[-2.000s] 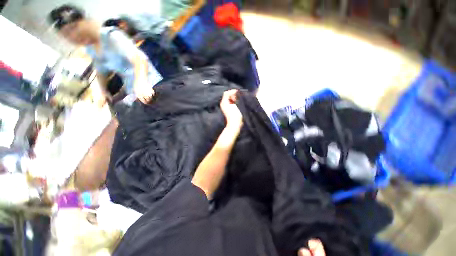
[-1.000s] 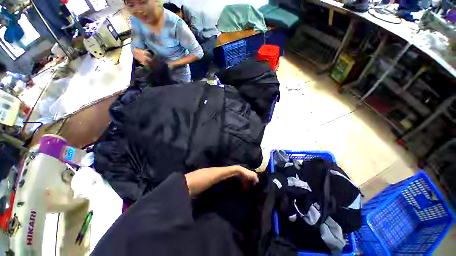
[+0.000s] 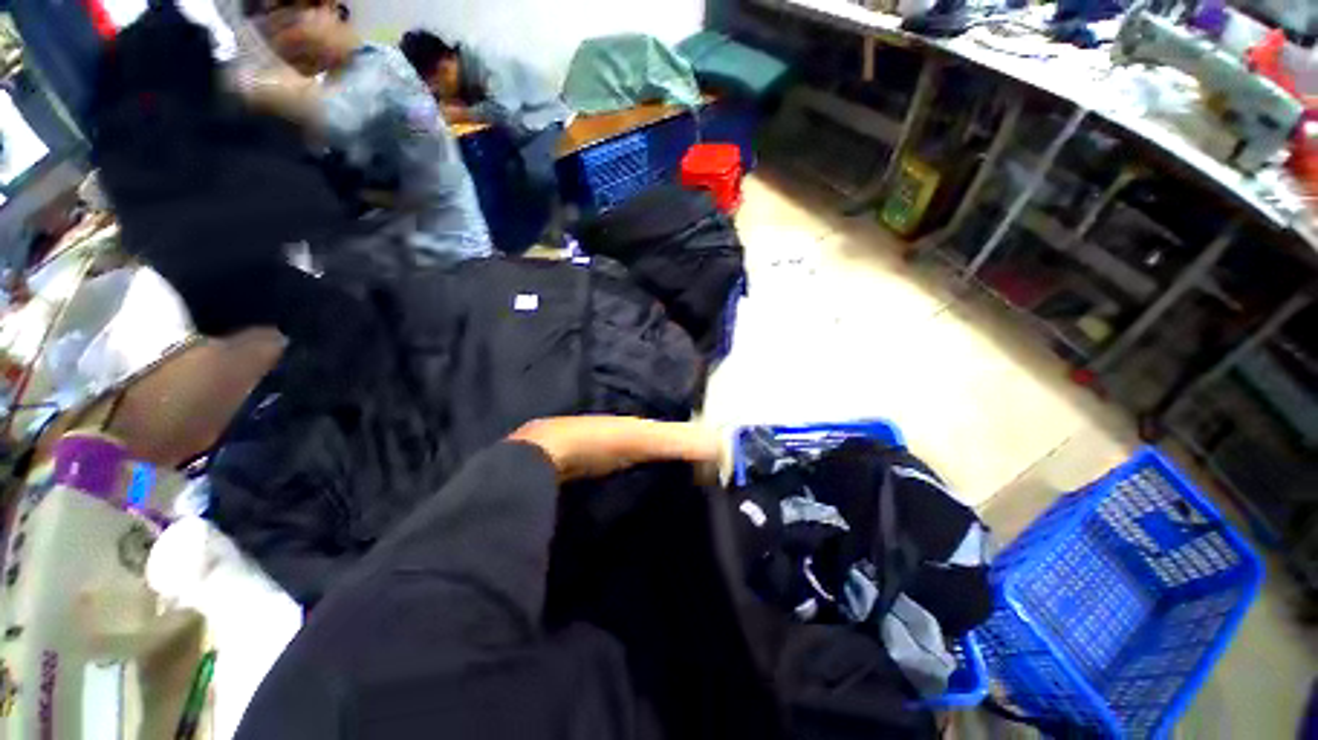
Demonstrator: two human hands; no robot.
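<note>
A big heap of black garments (image 3: pixel 477 340) lies in front of me and to the left, with a small white label (image 3: pixel 526 302) on top. My left hand (image 3: pixel 708 445) reaches across to the near edge of the work basket; it is blurred, and its fingers and grip are unclear. Black cloth (image 3: pixel 636 578) hangs below it over my lap. The work basket (image 3: pixel 960 677) holds black pieces with grey patches (image 3: pixel 914 636). My right hand is not visible.
A person (image 3: pixel 412 145) behind the heap holds up black cloth (image 3: pixel 217 188). An empty blue crate (image 3: pixel 1127 593) stands at right. A sewing machine (image 3: pixel 87 593) is at left. A red stool (image 3: pixel 711 169) and machine tables (image 3: pixel 1012 72) stand beyond.
The person opposite has lifted black cloth high at the left. My left hand appears slightly higher and left in the picture. The baskets also appear shifted left as the view moved.
</note>
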